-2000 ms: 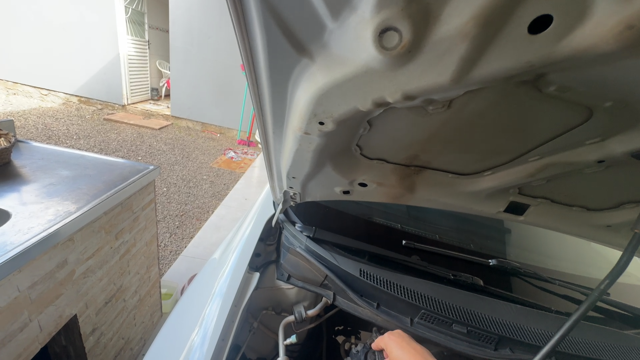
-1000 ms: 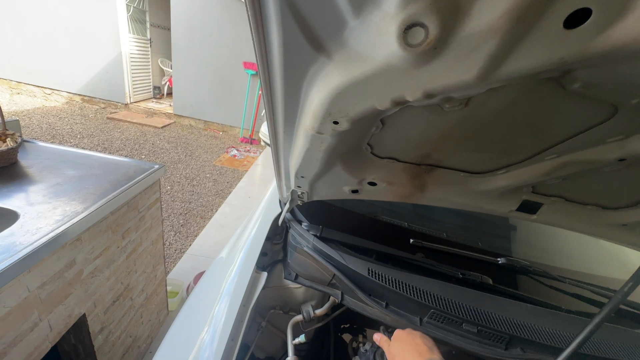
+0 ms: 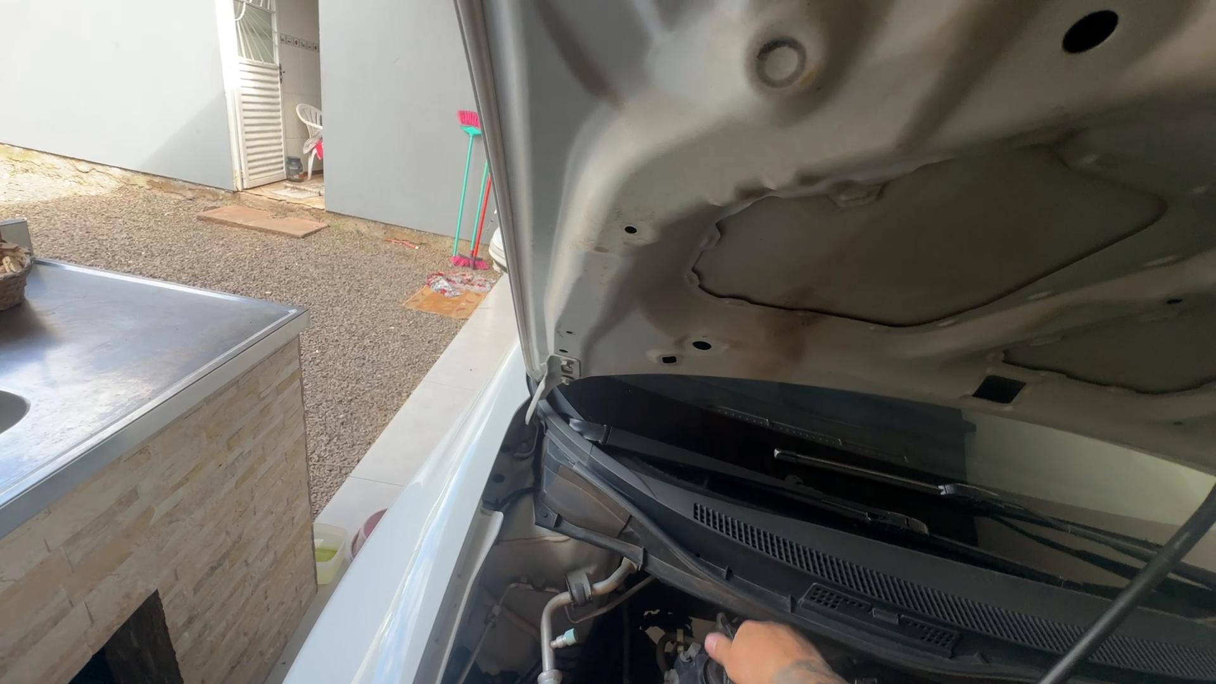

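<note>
At the bottom edge of the head view, my right hand (image 3: 765,654) reaches into the engine bay from the lower right. Its thumb and a finger are against a black engine part (image 3: 711,671); the other fingers are hidden, so the grip cannot be made out. Left of the hand, a bent metal pipe (image 3: 551,617) with a pale capped fitting (image 3: 564,638) runs down. Behind it lies the black windshield cowl grille (image 3: 836,568), with a wiper arm (image 3: 860,468) above. The raised hood (image 3: 855,237) hangs over the bay. My left hand is out of the picture.
A thin prop rod (image 3: 1135,584) slants up at the right. The white fender (image 3: 408,560) borders the bay on the left. Beyond it stands a stone-clad counter with a metal top (image 3: 161,332). Brooms (image 3: 465,199) lean on the wall behind the gravel.
</note>
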